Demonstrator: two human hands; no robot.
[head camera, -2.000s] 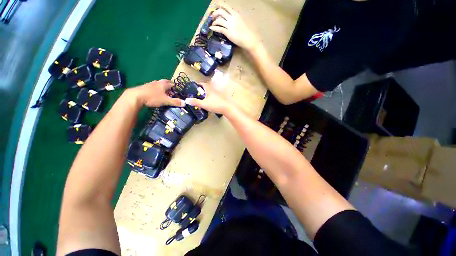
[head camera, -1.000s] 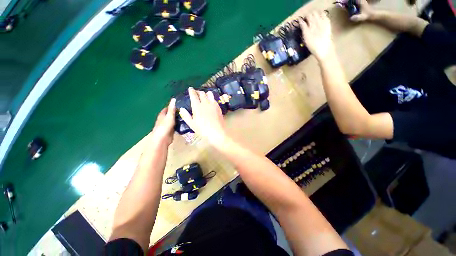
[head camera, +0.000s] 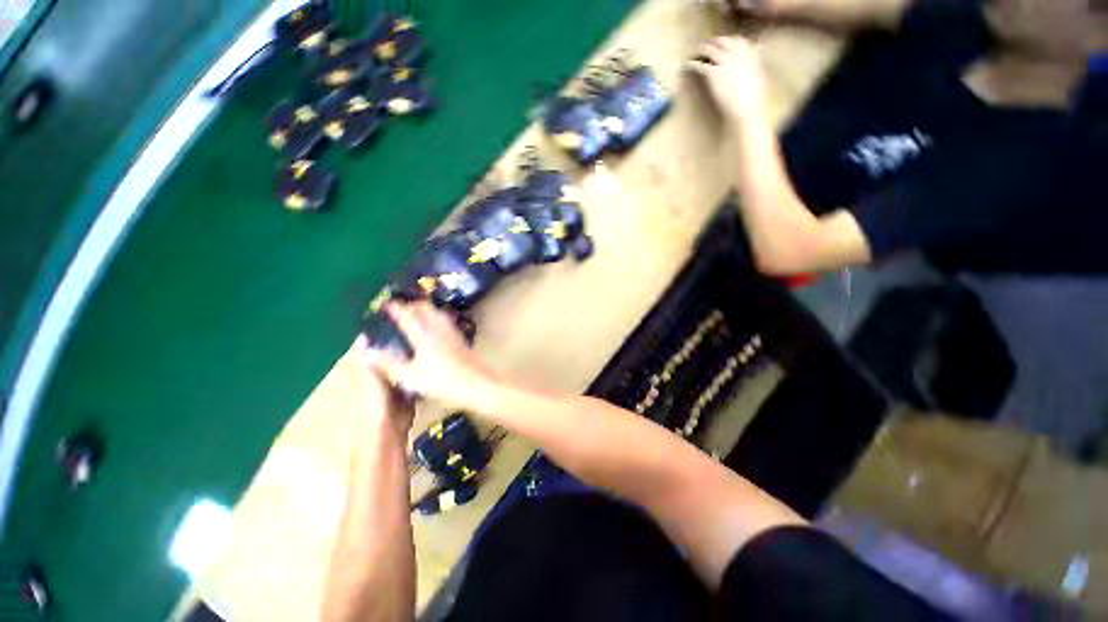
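Note:
A row of black power adapters (head camera: 492, 243) with yellow and pale bands lies along the pale bench, cords toward the belt side. My left hand (head camera: 391, 379) and my right hand (head camera: 431, 352) meet at the near end of this row, around a black adapter (head camera: 386, 332). The adapter is partly hidden by my fingers and blurred. A small clump of corded adapters (head camera: 452, 456) lies on the bench nearer to me, below my right forearm.
The green conveyor belt (head camera: 231, 316) on the left carries a cluster of adapters (head camera: 352, 97) and a few single ones. Another person's hand (head camera: 733, 75) is over the far bench, near more adapters (head camera: 608, 116). A black tote (head camera: 796, 425) with packed rows stands right of the bench (head camera: 608, 292). Cardboard cartons (head camera: 972, 480) lie beyond.
My hands have moved down and left along the row to its near end, exposing more adapters. The other person's hand has moved away from the far adapters. The whole view has shifted.

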